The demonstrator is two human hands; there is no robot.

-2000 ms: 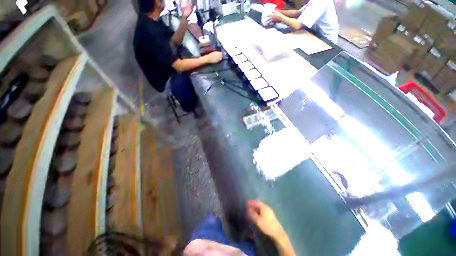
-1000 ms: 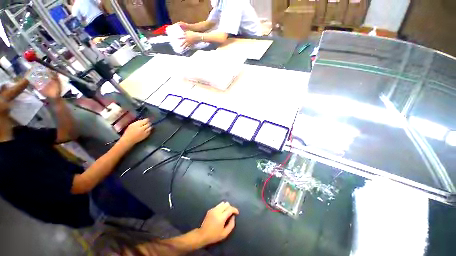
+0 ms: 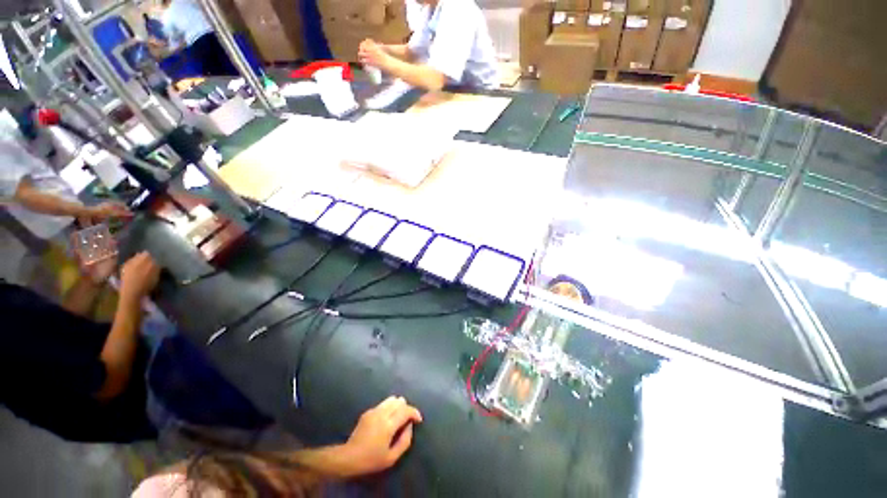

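My left hand rests on the dark-green bench at the lower middle, fingers loosely curled and a little apart, nothing seen in it. My right hand is not in view. Beyond my left hand, a row of square black-framed lamps with bright white faces stands at an angle. Their black cables trail toward me, with pale wire ends. Right of my left hand, not touching it, lies a small clear fixture with copper-coloured insides and a red wire loop. Glittery clear scraps lie around it.
A shiny white stack lies right of the fixture. A framed transparent screen stands behind it. A person in dark clothes sits at left beside a bench press. A person in white is across the bench.
The view has swung right from the rack, then slightly further. The dark-clothed person's near hand has left the press base. The person in white has let go of a white item. My left hand stays on the bench.
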